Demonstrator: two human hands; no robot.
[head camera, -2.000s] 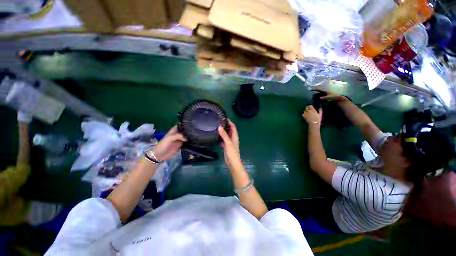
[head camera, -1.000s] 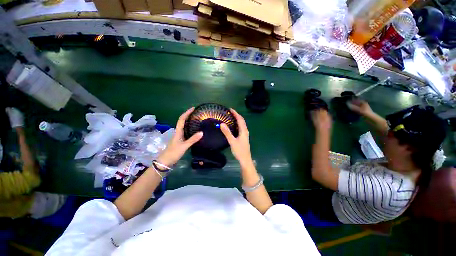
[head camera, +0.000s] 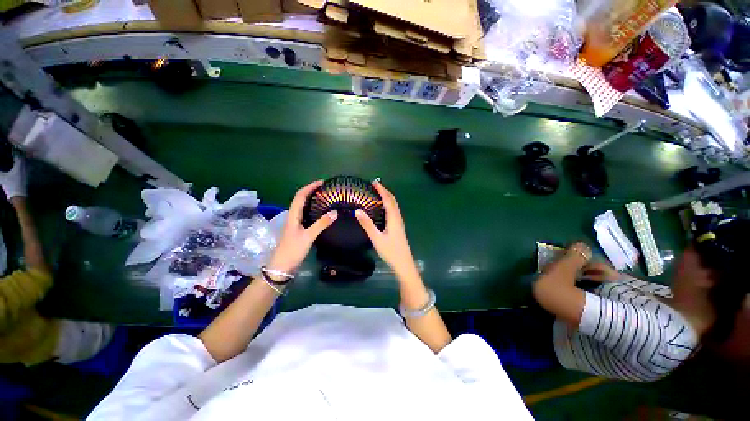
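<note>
A black mini desk fan (head camera: 344, 205) stands in front of me on the green belt, its round ribbed head facing up and towards me with orange glints between the spokes. Its dark base shows below the head, with a small reddish spot. My left hand (head camera: 306, 224) holds the left side of the head, thumb on its lower front. My right hand (head camera: 386, 226) holds the right side the same way. Both hands are bare. The back of the head is hidden.
Clear plastic bags (head camera: 206, 242) lie over a blue bin (head camera: 191, 311) at left. A bottle (head camera: 99, 220) lies beyond. More black fans (head camera: 446, 156) sit right on the conveyor belt (head camera: 271, 140). People sit on both sides. Flattened cartons (head camera: 395, 41) overhang the belt.
The fan first lay with a plain dark face up; now its orange-glinting grille shows and its base is below. The other fans have shifted right. The right-hand neighbour's hands have drawn back from the fans.
</note>
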